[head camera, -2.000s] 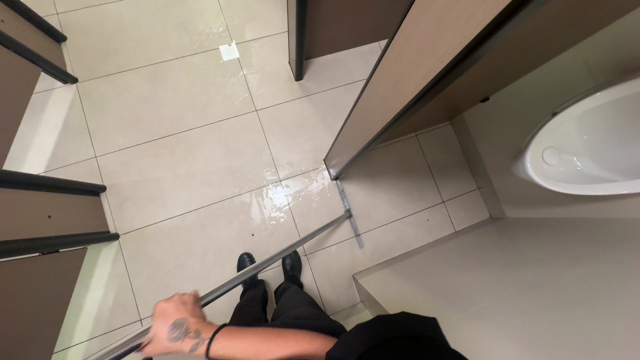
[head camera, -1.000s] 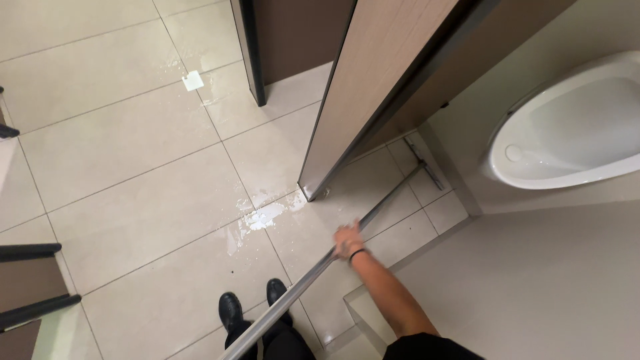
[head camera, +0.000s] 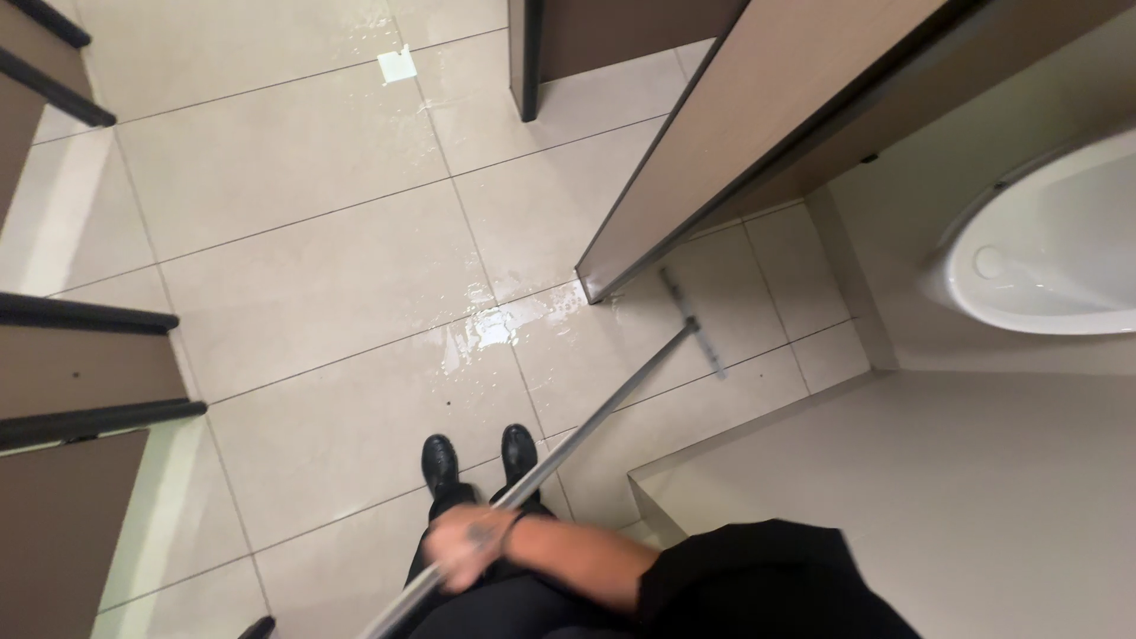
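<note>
My right hand (head camera: 466, 543), blurred and with a dark band at the wrist, is closed around the metal pole (head camera: 590, 426) of a floor squeegee in front of my legs. The pole slants up to the right, where the narrow squeegee head (head camera: 693, 325) rests on the tiles under the urinal side of a partition. Left of that head, a puddle of water (head camera: 490, 328) shines on the beige tiled floor (head camera: 311, 337), near the partition's lower corner. My left hand is out of view.
A wood-look partition (head camera: 754, 115) stands beside a white urinal (head camera: 1047, 257). A raised ledge (head camera: 932, 479) borders the floor at lower right. Stall panels (head camera: 89, 364) line the left side. A white square (head camera: 397, 66) lies on wet tiles. My black boots (head camera: 440, 461) stand near the puddle.
My right hand has drawn the pole back toward my body, and the squeegee head has moved away from the wall below the urinal, toward the partition's front corner.
</note>
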